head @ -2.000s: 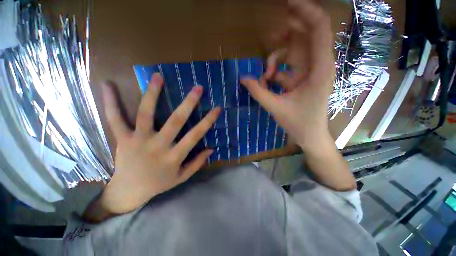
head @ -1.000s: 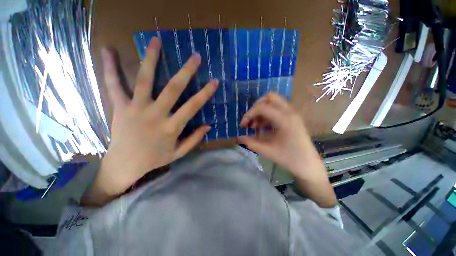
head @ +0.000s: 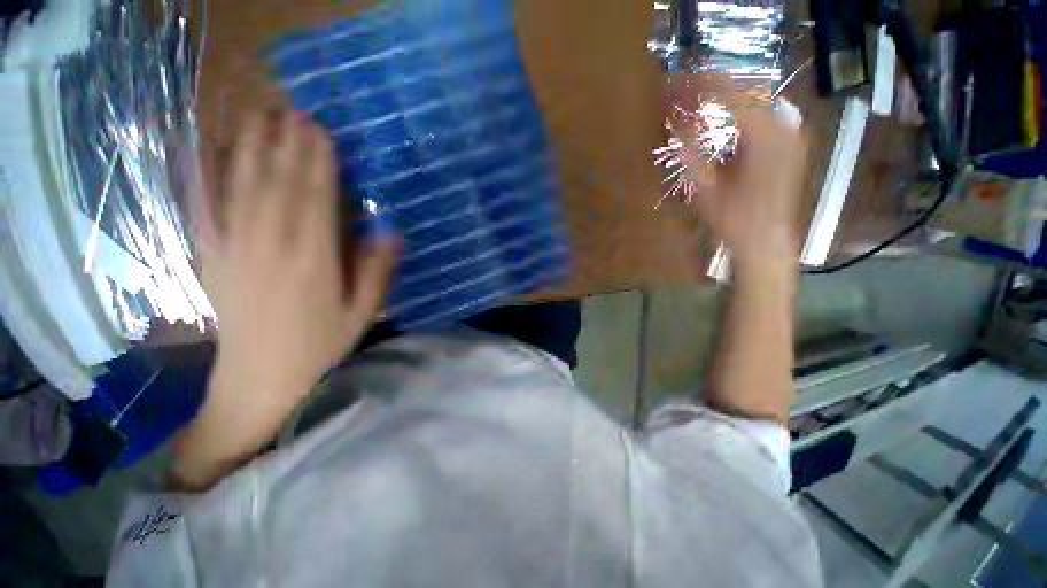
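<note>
The blue solar cell matrix (head: pixel 442 161) lies on the brown bench near its front edge, turned so its silver lines run roughly across the view. My left hand (head: pixel 276 230) is at its left edge, thumb over the lower left part and fingers beside the edge; the image is blurred, so I cannot tell if it grips. My right hand (head: pixel 752 184) is away from the matrix, at the spiky heap of short ribbon pieces (head: pixel 703 138) on the right. It is blurred and its fingertips are hard to make out.
Long silver ribbons (head: pixel 144 195) lie at the left beside a curved stack of white strips (head: pixel 46 218). White strips (head: pixel 836 184) and a black cord (head: pixel 907 224) lie at the right. A dark container with yellow and red items (head: pixel 999 86) stands far right.
The matrix has turned about a quarter turn and shifted left. My left hand has moved from over it to its left edge. My right hand has left it for the short ribbon heap.
</note>
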